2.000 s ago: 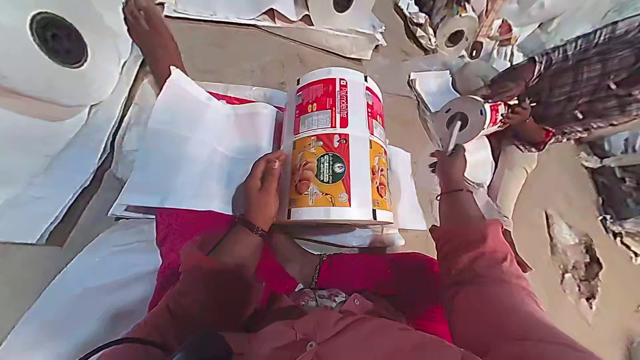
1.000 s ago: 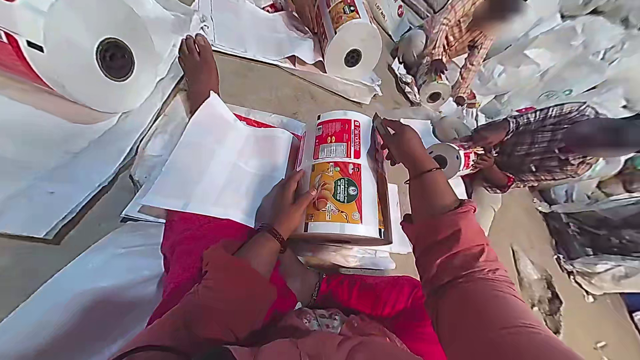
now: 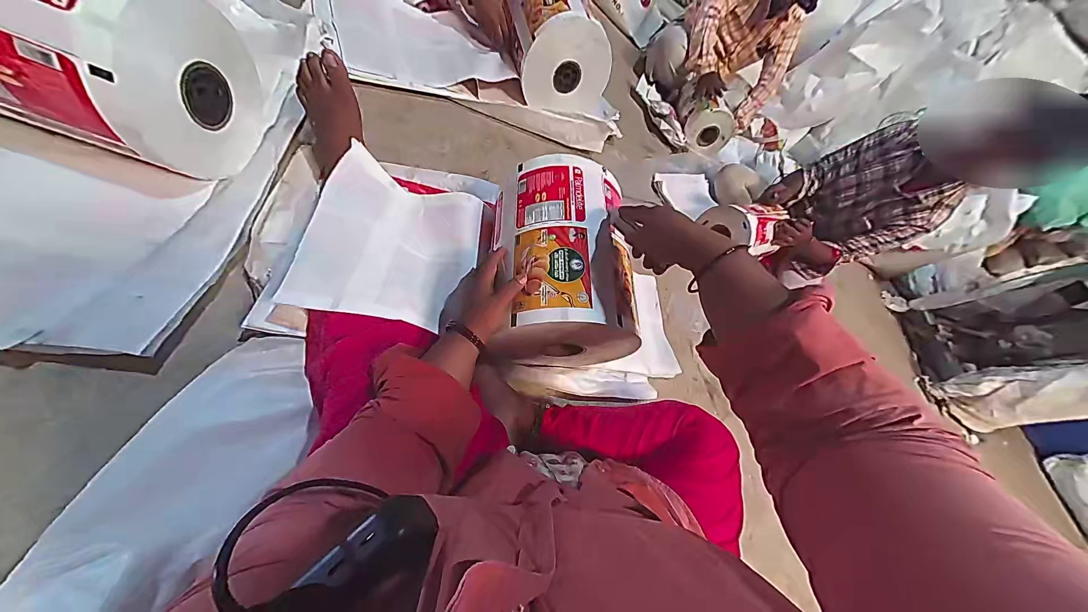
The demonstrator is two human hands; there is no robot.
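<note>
A large roll of printed packaging film (image 3: 552, 272), red and yellow on white, stands before me with its cored end toward my body. My left hand (image 3: 483, 299) grips its left side, thumb over the printed face. At the upper right side of the roll is my right hand (image 3: 659, 236), palm down with fingers bent toward the film. Whether a small tool is between those fingers cannot be told. White sheets (image 3: 382, 238) lie over my leg left of the roll, and further white sheets (image 3: 650, 331) are under and right of it.
Another large film roll (image 3: 183, 93) lies at the upper left, beside my bare foot. A further roll (image 3: 568, 68) is at the top. Co-workers sit at the top and right, one with hands on a smaller roll (image 3: 748, 228). Plastic sheeting (image 3: 1011, 399) lies at the right.
My right hand has come from the right side, where it held a pale, thin thing, to the roll's right side. My left hand has stayed on the roll. The view has shifted.
</note>
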